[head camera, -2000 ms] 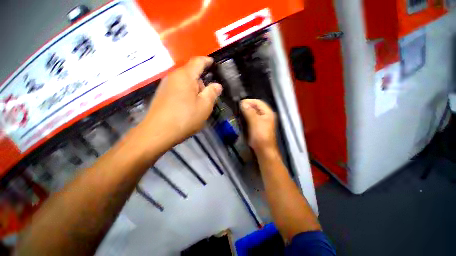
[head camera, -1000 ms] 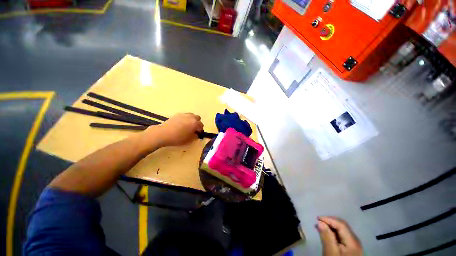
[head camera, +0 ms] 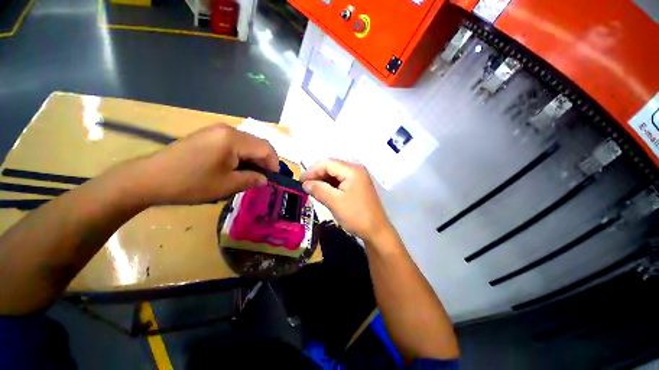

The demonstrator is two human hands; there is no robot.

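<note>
A black strap [head camera: 285, 181] is stretched between my two hands, just above and behind the pink block [head camera: 254, 217]. My left hand [head camera: 217, 162] pinches it on the left, and its blurred tail runs out behind that hand over the table. My right hand [head camera: 339, 191] pinches its right end. The pink block has a dark slot and a pale base and sits on a dark stained round stand [head camera: 267, 266]. More black straps [head camera: 45, 175] lie on the tan table [head camera: 181, 249] at the left. A bit of dark blue cloth shows behind the strap.
A white machine panel with an orange control box [head camera: 361, 36] and an instruction sheet [head camera: 397, 141] stands at the right. Several straps [head camera: 498, 189] hang below silvery clips [head camera: 556, 108] there. A blue crate [head camera: 383, 340] and blackened cardboard are below the table corner.
My left hand has lifted a strap from the table and brought it to the pink block. My right hand has come in from the right and taken its end. The view has shifted right.
</note>
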